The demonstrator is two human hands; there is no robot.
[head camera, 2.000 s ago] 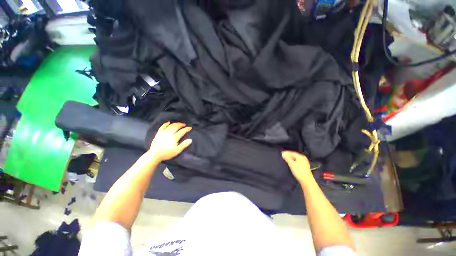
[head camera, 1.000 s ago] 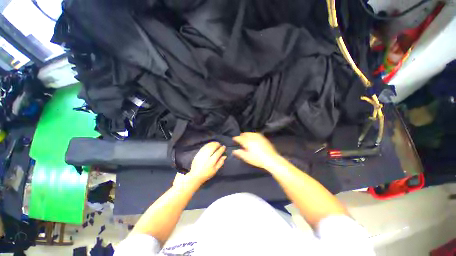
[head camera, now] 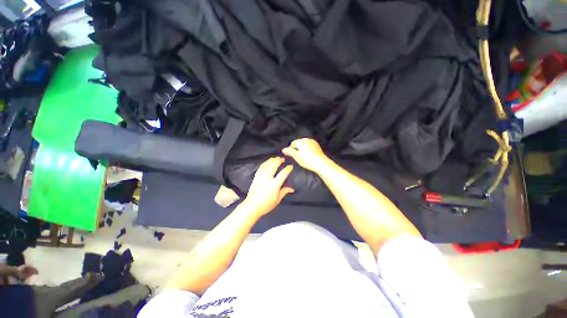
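Note:
A black garment (head camera: 248, 155) is pulled over the right part of the long dark-grey padded arm (head camera: 155, 149), whose bare end points left. My left hand (head camera: 268, 186) lies on the garment with its fingers spread. My right hand (head camera: 303, 154) is just above and to the right of it, fingers bent onto the cloth; whether they pinch it cannot be told. A beige block (head camera: 225, 196) shows under the garment's left edge. The snips, with a red part (head camera: 431, 197), lie on the table at the right.
A huge heap of black garments (head camera: 298, 62) fills the back. A green surface (head camera: 65, 180) is at left. Tan hoses (head camera: 491, 74) hang at right, with a knotted lower end. The padded table top (head camera: 180, 205) lies below the arm. Another person's hand (head camera: 23, 272) shows at lower left.
Since two seconds ago, my right hand has come left from the garment's right side to beside my left hand. The cloth around the padded arm is rearranged. The view has shifted.

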